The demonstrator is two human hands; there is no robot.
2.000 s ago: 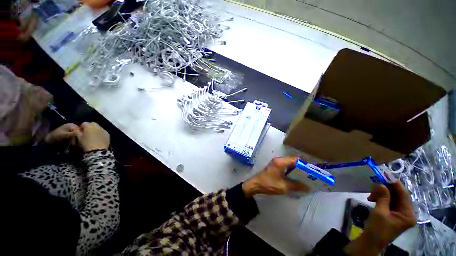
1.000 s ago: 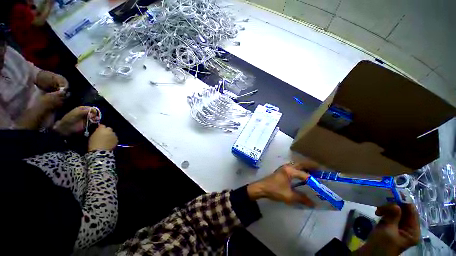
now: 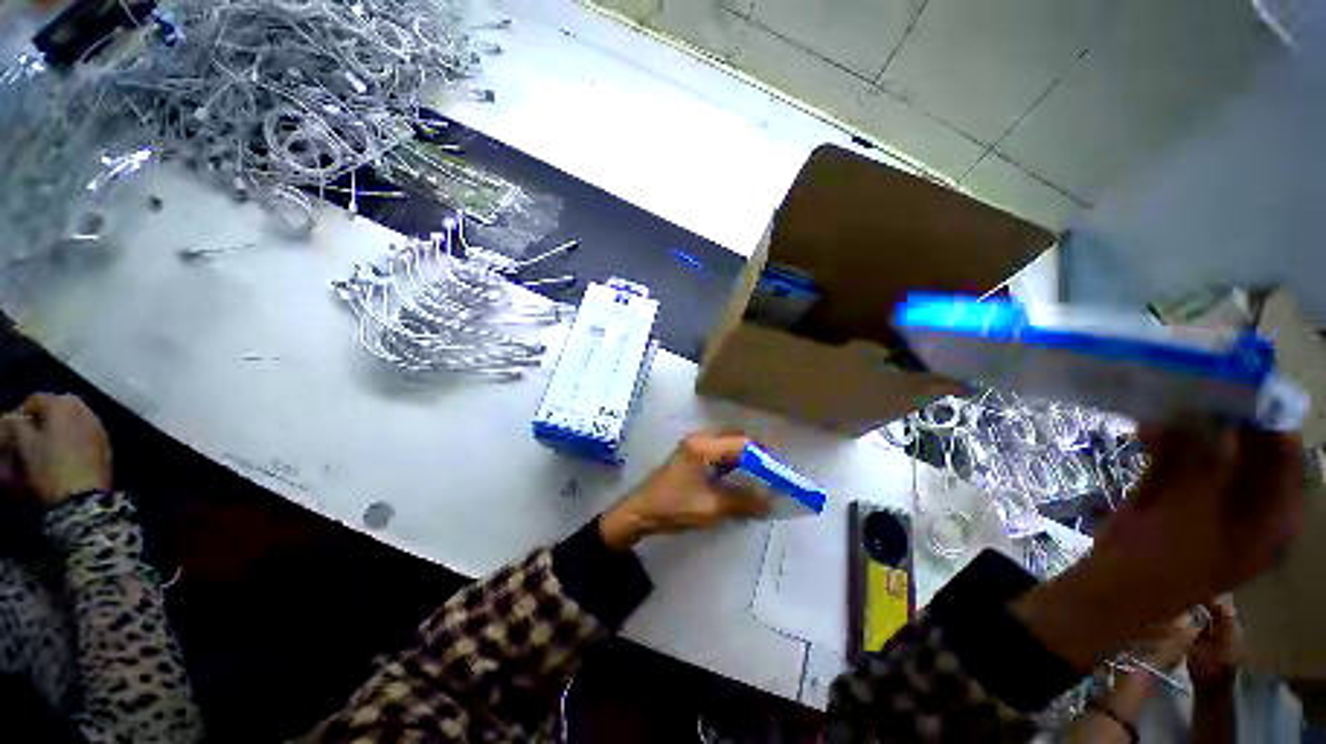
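My left hand (image 3: 686,494) holds a slim retail box (image 3: 785,477) by its end, over the bench in front of the carton. My right hand (image 3: 1185,531) is raised at the right, blurred, and holds another blue-edged white retail box (image 3: 1083,353) close to the camera. A stack of retail boxes (image 3: 598,371) lies white face up on the bench, left of the carton. The open brown carton (image 3: 793,381) has its flap up, with a blue-edged box (image 3: 782,295) inside. Part of the carton is hidden behind the raised box.
A small cable bunch (image 3: 436,313) lies left of the stack. A large cable heap (image 3: 313,87) is at upper left, more bagged cables (image 3: 1018,451) at right. A phone with a yellow panel (image 3: 881,581) lies in front. Another person's hand (image 3: 58,443) is at left, others' hands (image 3: 1210,640) at lower right.
The view has turned to the right. My right hand has lifted its box up and away from my left hand. My left hand still holds its box low over the bench.
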